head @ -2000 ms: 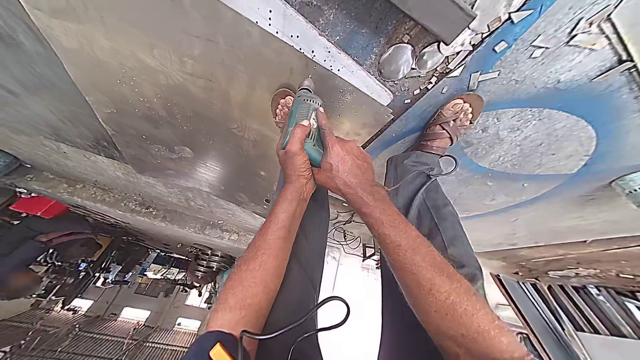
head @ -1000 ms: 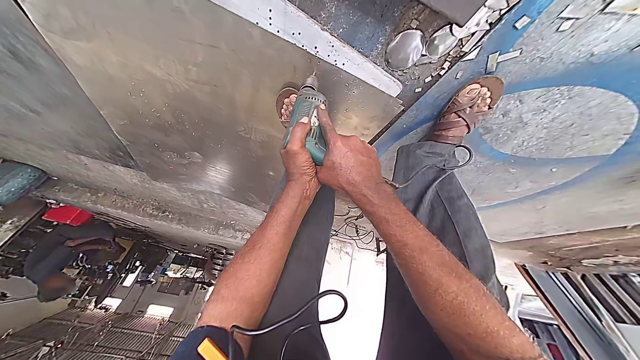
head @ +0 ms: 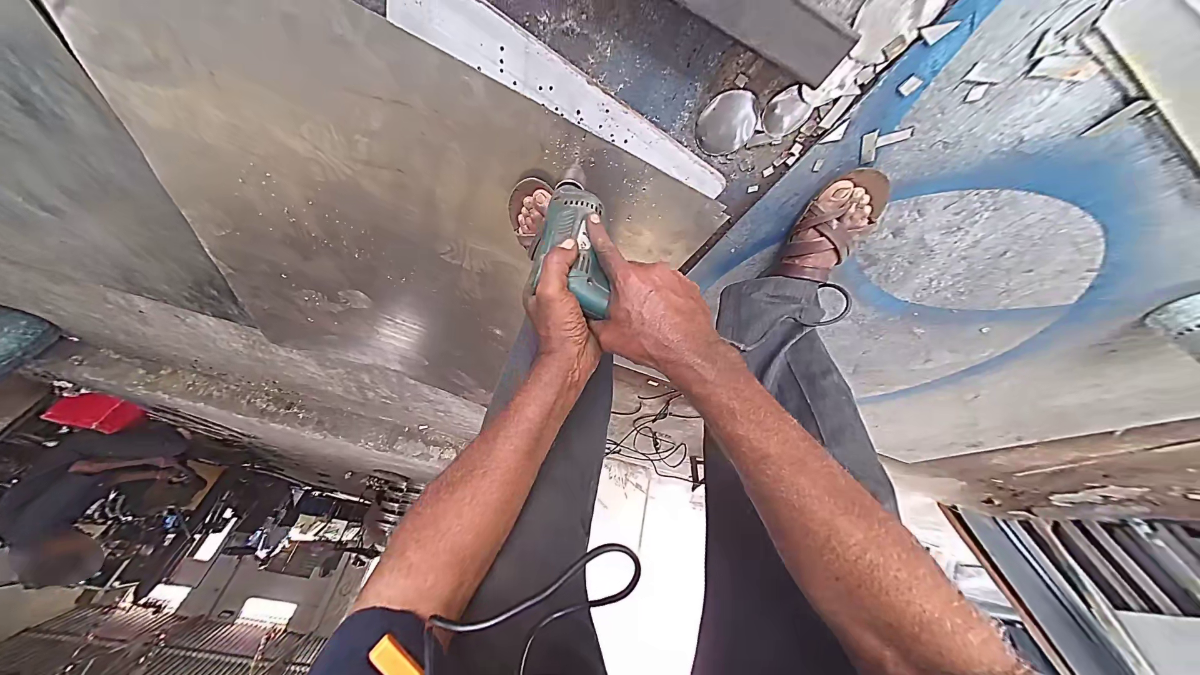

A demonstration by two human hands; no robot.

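Note:
A green corded power drill point(head: 572, 234) is held in both hands, its chuck pointing away from me. My left hand point(head: 562, 309) wraps the drill body from the left, thumb along its side. My right hand point(head: 647, 300) grips it from the right, with the index finger laid along the housing. The drill's tip is over a metal sheet point(head: 375, 169), near a white strip with drilled holes point(head: 562, 89); whether the bit touches is too blurred to tell. Small chips lie around the tip. A black cord point(head: 562, 572) loops by my left forearm.
My sandaled feet point(head: 839, 220) stand on the sheet and on the blue-painted floor. Round metal discs point(head: 727, 122) and scrap pieces point(head: 867, 145) lie beyond, beside a grey metal box section point(head: 778, 33). Another person point(head: 84, 478) bends at the lower left, near a red object point(head: 94, 412). Stacked panels point(head: 1106, 581) stand lower right.

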